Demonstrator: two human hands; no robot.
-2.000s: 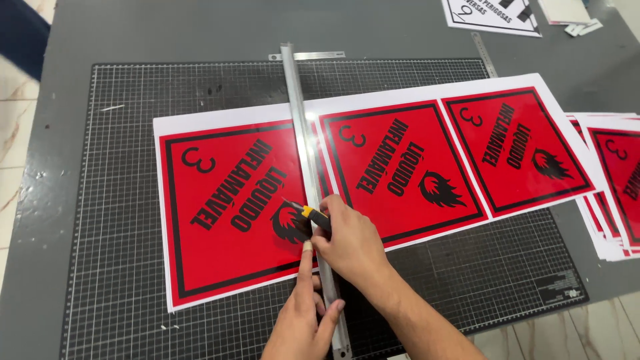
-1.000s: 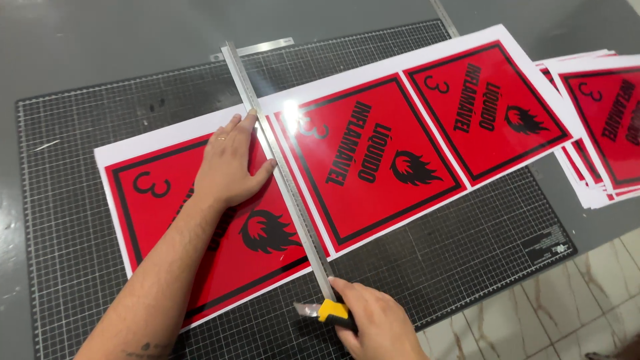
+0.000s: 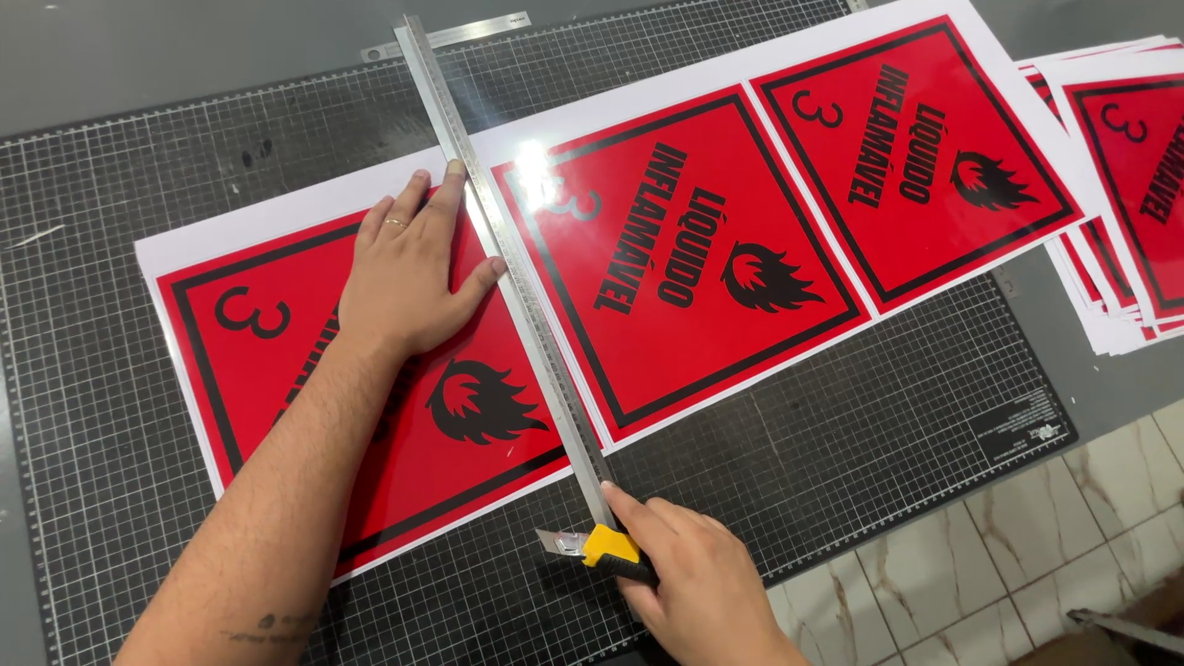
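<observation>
A sheet of red printed hazard labels (image 3: 684,277) with black borders and flames lies aslant on a black cutting mat (image 3: 795,407). Across it, beside the narrow white strip between two labels, rests a long metal ruler (image 3: 532,324). My left hand (image 3: 416,259), a ring on one finger, is spread over the left label, its fingertips and thumb touching the ruler's left side. Near the ruler's lower end, my right hand (image 3: 698,573) holds a yellow and black utility knife (image 3: 610,550), blade out and pointing left; an extended finger touches the ruler.
A stack of similar red labels (image 3: 1138,185) overlaps the grey table (image 3: 1128,384) at the right. A short steel ruler (image 3: 462,35) lies at the mat's top edge. A thin white offcut (image 3: 37,236) lies far left. Tiled floor (image 3: 971,564) shows below the table.
My left hand has moved from the ruler's lower part up to its upper part. My right hand, holding the knife, has moved down to the ruler's lower end.
</observation>
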